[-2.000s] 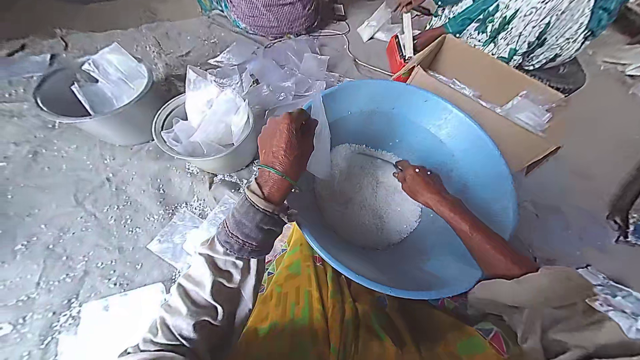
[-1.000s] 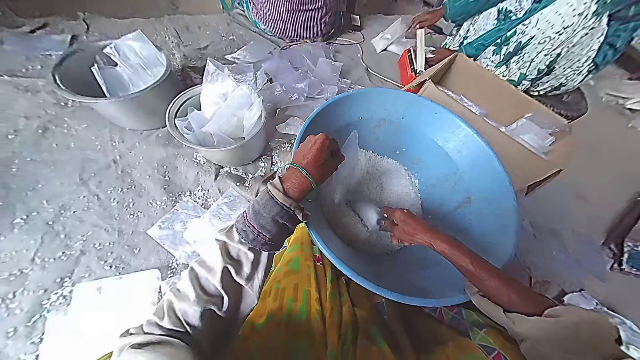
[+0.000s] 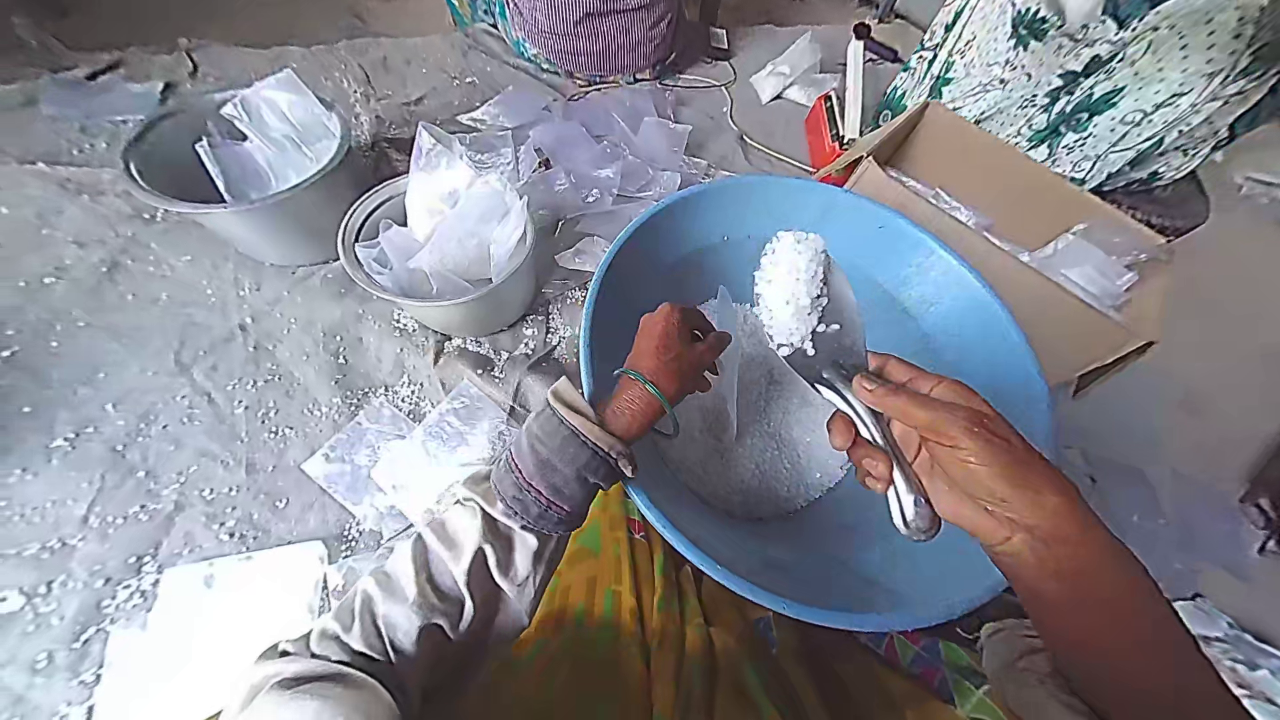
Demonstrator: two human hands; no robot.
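Note:
My right hand (image 3: 930,440) grips the handle of a metal scoop (image 3: 845,330), which is raised over the blue basin (image 3: 960,310) and heaped with white granules (image 3: 792,285). More granules (image 3: 770,460) lie in the bottom of the basin. Over the basin's left side, my left hand (image 3: 675,355) pinches the top of a clear plastic bag (image 3: 728,370) that hangs down to the granules. The bag's mouth is partly hidden by my fingers.
Two grey tubs (image 3: 290,225) (image 3: 470,315) with plastic bags stand left. More bags (image 3: 610,150) lie behind. An open cardboard box (image 3: 1010,190) adjoins the basin, near a red device (image 3: 825,130). Two people sit beyond. Spilled granules and flat bags (image 3: 440,445) cover the ground sheet at left.
My right hand was low in the granules; it has risen and turned, and the loaded scoop now shows above the basin. My left hand still holds the bag at the basin's left side.

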